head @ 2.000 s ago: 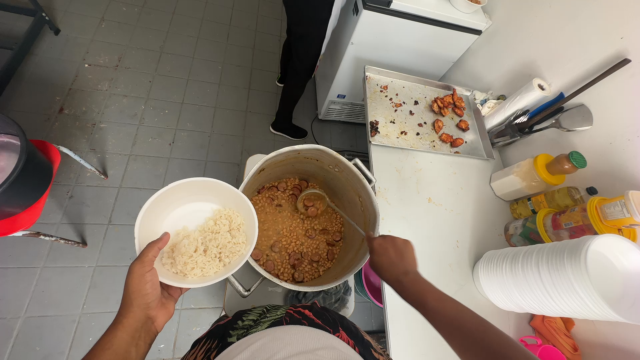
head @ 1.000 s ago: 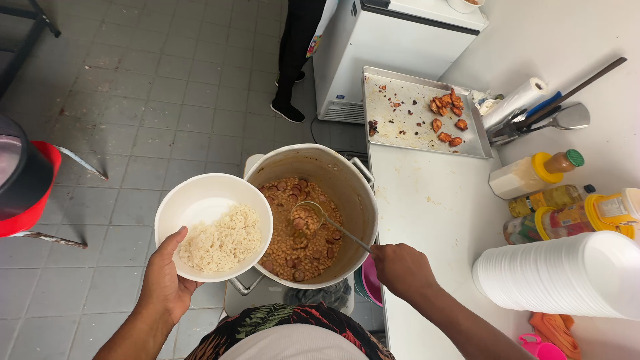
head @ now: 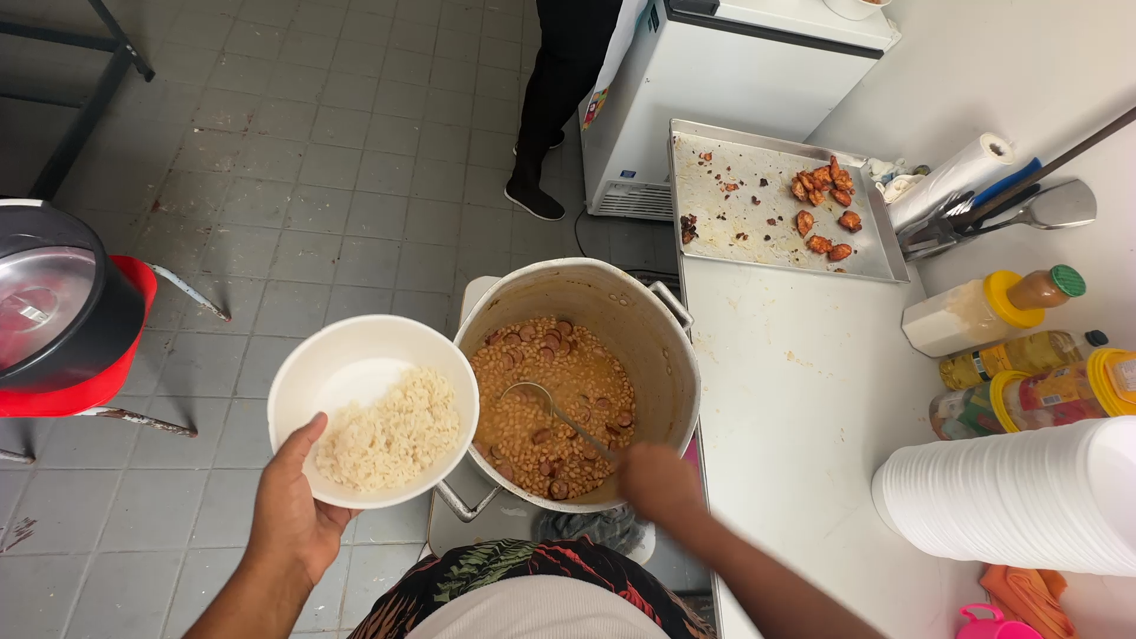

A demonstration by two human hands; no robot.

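Note:
My left hand (head: 297,506) holds a white bowl (head: 342,355) by its near left side, thumb over the rim. Cooked rice (head: 390,435) fills the bowl's right part. Just right of the bowl stands a large aluminium pot (head: 657,355) containing beans with sausage slices (head: 568,355) in sauce. My right hand (head: 661,484), slightly blurred, grips the handle of a metal ladle (head: 581,430) over the pot's near right rim. The ladle's bowl lies in the beans near the middle, partly sunk in them.
On the white counter (head: 781,399) are a metal tray (head: 737,244) with browned meat pieces, stacked white bowls (head: 1003,497), bottles and jars (head: 1021,355), and utensils by the wall. Left, a black pot (head: 115,311) sits on a red stool (head: 106,386). Another person (head: 559,98) stands beside a white freezer (head: 728,80).
The ladle, raised with beans and sausage in it one second ago, is now down in the pot's contents. The rice bowl first moved right toward the pot, then back a little left.

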